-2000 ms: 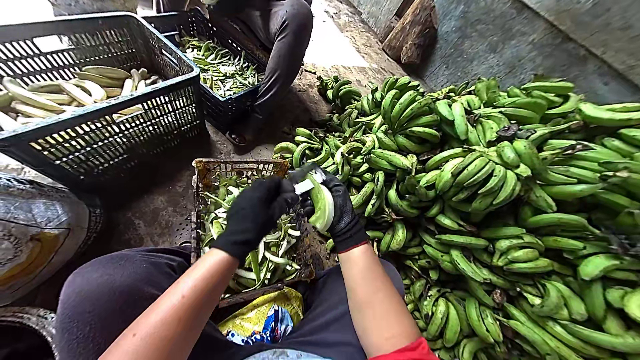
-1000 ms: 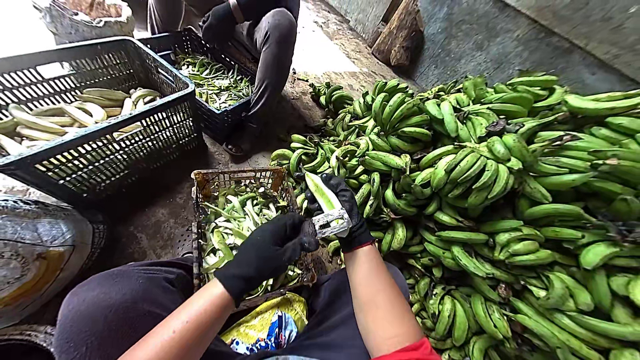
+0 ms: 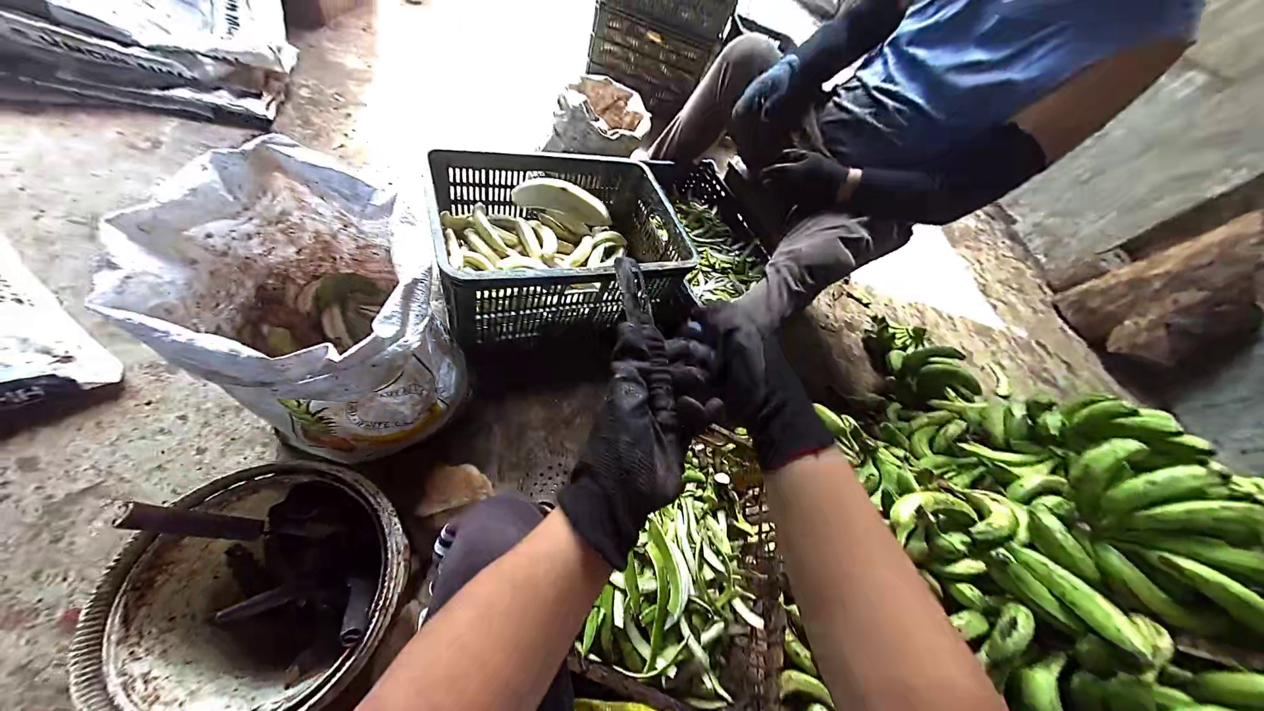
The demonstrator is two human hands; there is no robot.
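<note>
My left hand [image 3: 632, 434], in a black glove, is raised in front of the dark plastic crate [image 3: 573, 281], with a finger or a dark object pointing up; which, I cannot tell. Close beside it is my right hand [image 3: 755, 380], also black-gloved, its fingers partly hidden and blurred. Peeled plantains [image 3: 494, 240] lie in the crate, and one larger-looking peeled plantain [image 3: 561, 200] is above them near the back wall. Below my hands, green peels [image 3: 671, 583] fill a low crate [image 3: 758, 553]. Green plantain bunches [image 3: 1086, 523] are heaped at the right.
An open white sack [image 3: 375, 395] stands left of the crate, above a round dirty tub [image 3: 128, 632] holding dark pieces. A seated co-worker in blue [image 3: 1027, 59] is behind, by another crate of peels [image 3: 716, 247]. A log [image 3: 1175, 286] lies at the right.
The view has swung left. The partly peeled plantain seen in my right hand earlier no longer shows there. Both hands have moved up from over the peel crate toward the large crate.
</note>
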